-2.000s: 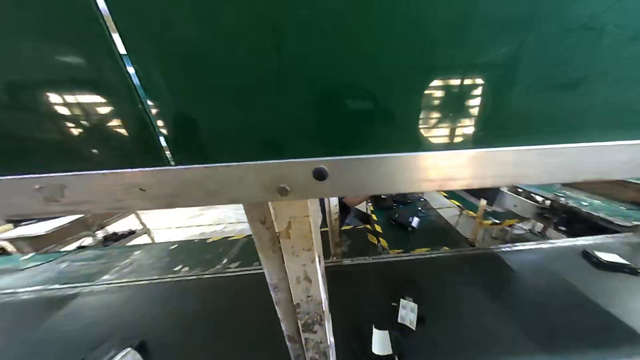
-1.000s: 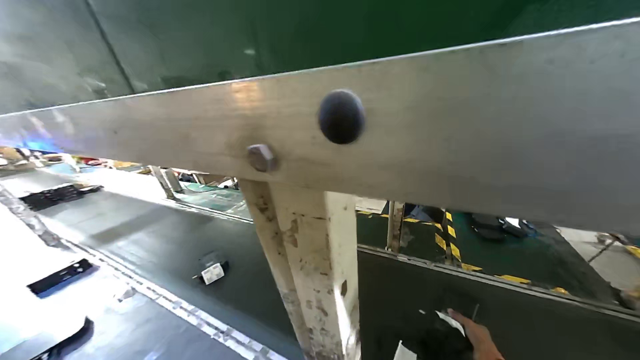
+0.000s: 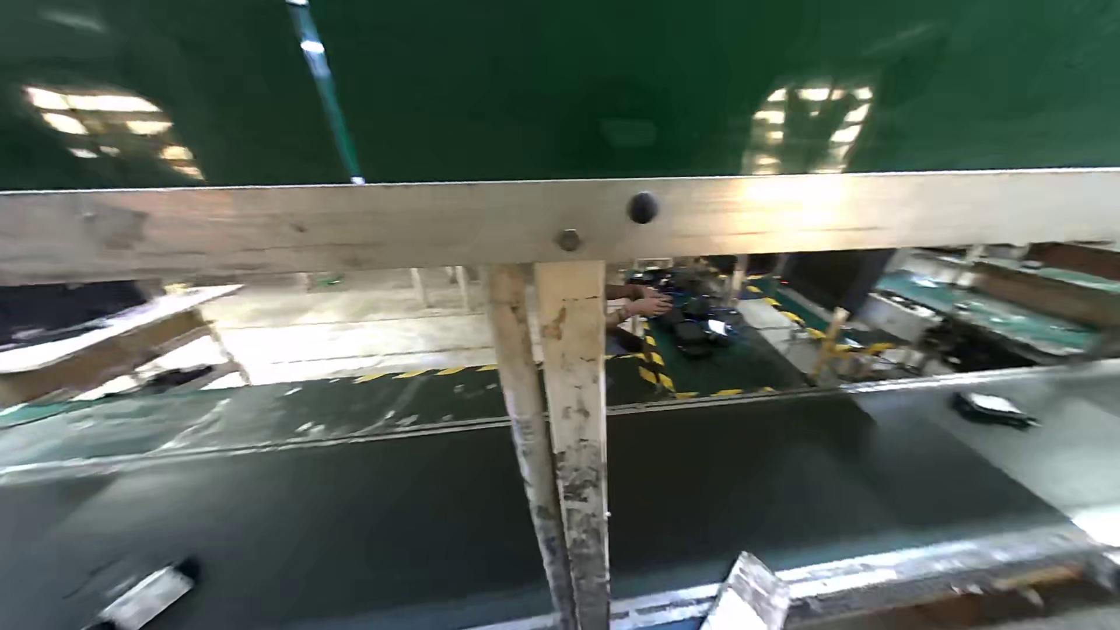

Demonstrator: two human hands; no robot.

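Observation:
Neither my left hand nor my right hand is in view. A dark conveyor belt [image 3: 350,516] runs across the lower half. On its left part lies a small dark item with a white label [image 3: 149,599], blurred. Another dark item with a white top [image 3: 993,407] lies on the belt at the right. A white and grey piece, perhaps paper or a packet [image 3: 744,595], stands out at the bottom edge, right of the post.
A metal rail with bolts [image 3: 394,223] crosses the view below a glossy green panel [image 3: 560,87]. A worn post [image 3: 573,420] stands mid-view. Beyond the belt, another person's hands [image 3: 647,304] are near a pile of dark items [image 3: 700,328]. A bench [image 3: 114,337] stands far left.
A hand near a white-labelled dark item at the lower right one second ago is no longer in view there. The view has swung and drawn back from the rail.

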